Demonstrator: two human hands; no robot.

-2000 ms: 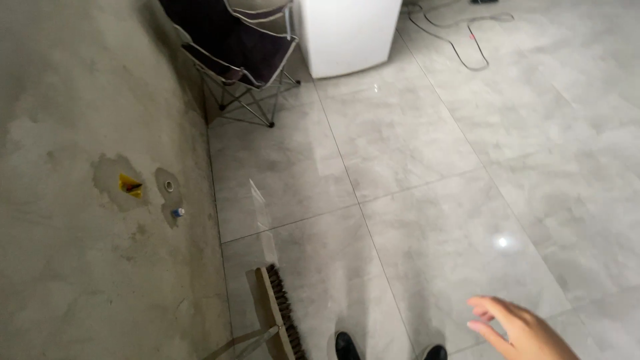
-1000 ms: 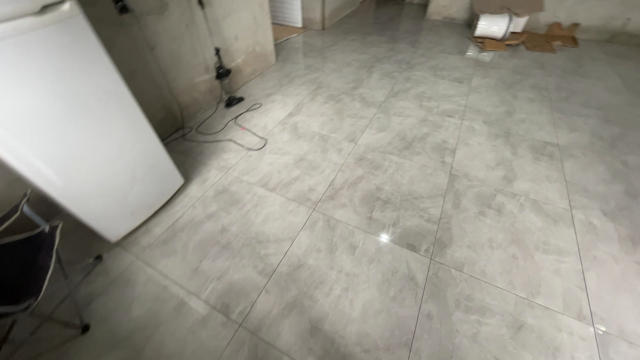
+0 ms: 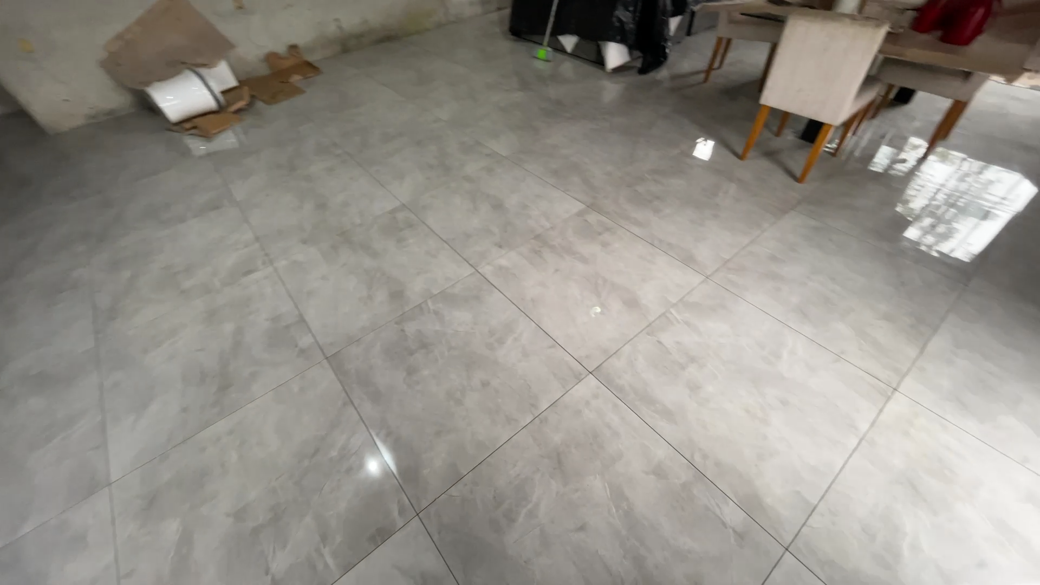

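Observation:
Neither my left hand nor my right hand shows in the head view, so what they hold or touch is hidden. Grey polished floor tiles (image 3: 520, 374) with thin dark joints fill most of the view. At the upper left, a white cylindrical object (image 3: 185, 96) lies on its side by the wall, among torn pieces of brown cardboard (image 3: 280, 77).
An upholstered chair (image 3: 825, 69) with wooden legs stands at the upper right, beside a table (image 3: 999, 53) bearing red objects (image 3: 959, 20). Black plastic sheeting (image 3: 597, 28) covers something at the back, with a green-ended pole (image 3: 543, 54) before it. A rough wall (image 3: 366, 20) runs behind.
The view has swung far to the right, away from the folding chair, the white appliance and the broom. A hand seen at the lower right two seconds ago is out of view.

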